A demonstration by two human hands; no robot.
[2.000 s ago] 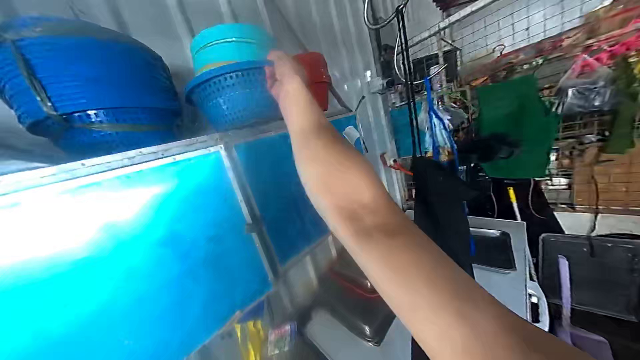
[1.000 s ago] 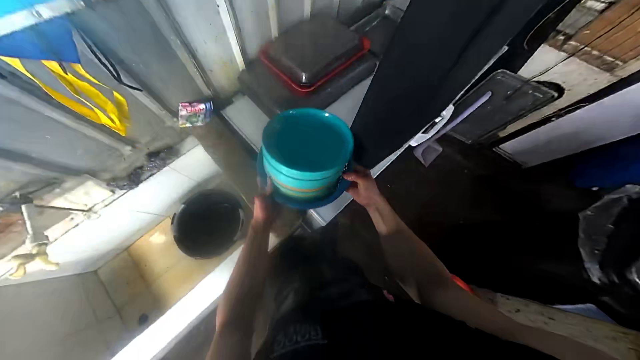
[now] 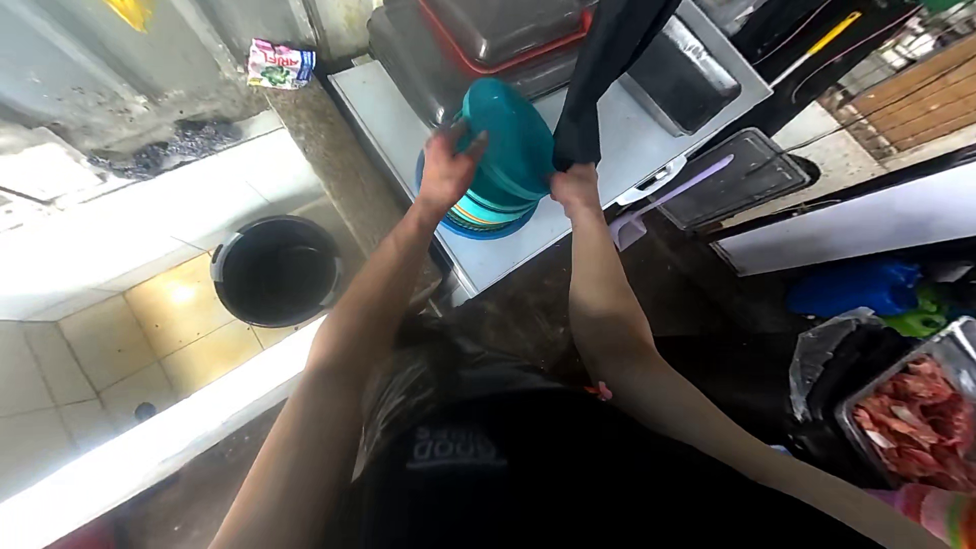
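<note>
A stack of teal plastic bowls (image 3: pixel 507 141) stands above the white worktop (image 3: pixel 488 263), its top bowl tilted up. Beneath them shows the rim of a blue plastic basket (image 3: pixel 488 231). On the left side of the stack is my left hand (image 3: pixel 450 168), its thumb and fingers at the tilted bowl's edge. My right hand (image 3: pixel 576 187) grips the bowl's edge on the right, close to a hanging black cloth (image 3: pixel 583 114). The undersides of the bowls and some fingertips are hidden.
A black tub (image 3: pixel 276 271) sits in the tiled basin at left. Dark lidded containers (image 3: pixel 412 57) stand behind the stack, a detergent packet (image 3: pixel 280 65) on the ledge. A metal tray of raw meat (image 3: pixel 919 419) is at lower right; a purple long-handled scoop (image 3: pixel 671 200) leans near the worktop.
One hand was reaching to the high shelf; then both hands held the bowl stack and basket lower down. Now they are over the worktop, with the top bowl tilted.
</note>
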